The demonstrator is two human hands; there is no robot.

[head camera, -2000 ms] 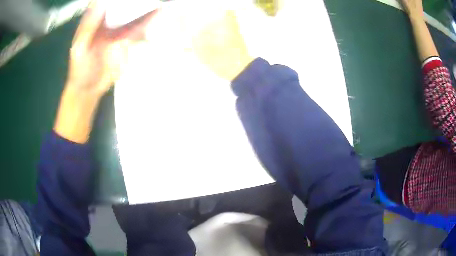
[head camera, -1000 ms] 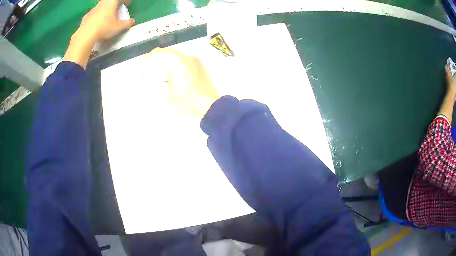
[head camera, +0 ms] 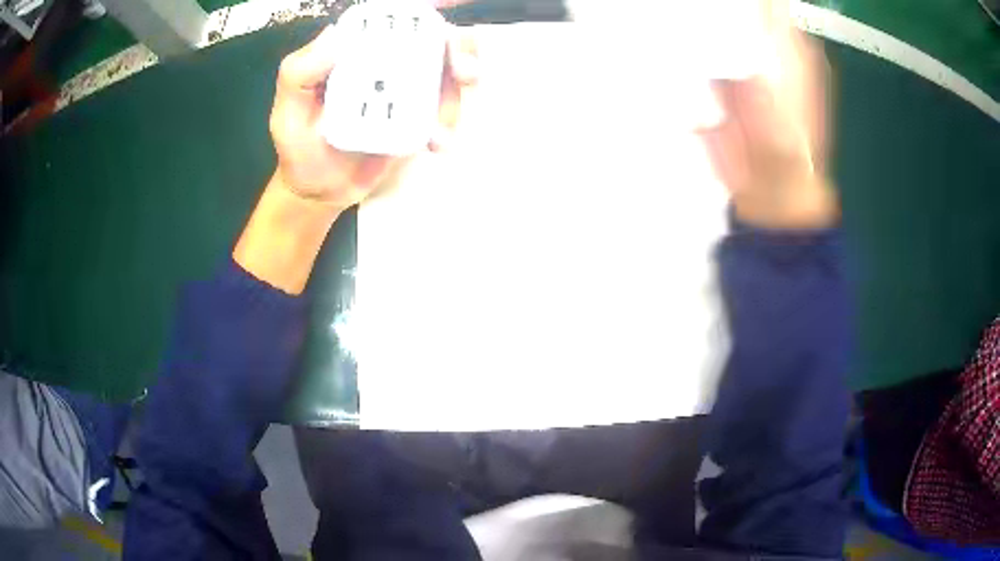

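Note:
My left hand [head camera: 302, 137] holds a white socket unit [head camera: 384, 93] with rounded corners, its face with small dark slots turned up toward me. The fingers wrap its sides and lower end, above the left edge of the overexposed white work sheet [head camera: 537, 296]. My right hand [head camera: 773, 142] is blurred and washed out by glare at the upper right of the sheet. Its fingers point up and left. Whether it holds anything is hidden by the glare.
The dark green bench top [head camera: 143, 241] extends on both sides of the sheet. A pale, worn rail [head camera: 894, 60] curves along the far edge, with a pale post [head camera: 159, 24] at the upper left. A person's red checked sleeve [head camera: 959, 471] is at the right edge and grey clothing [head camera: 38, 444] at the left.
My left hand has come back from the rail and holds the socket unit face up. My right hand has moved right across the sheet. The yellow and black label is no longer visible.

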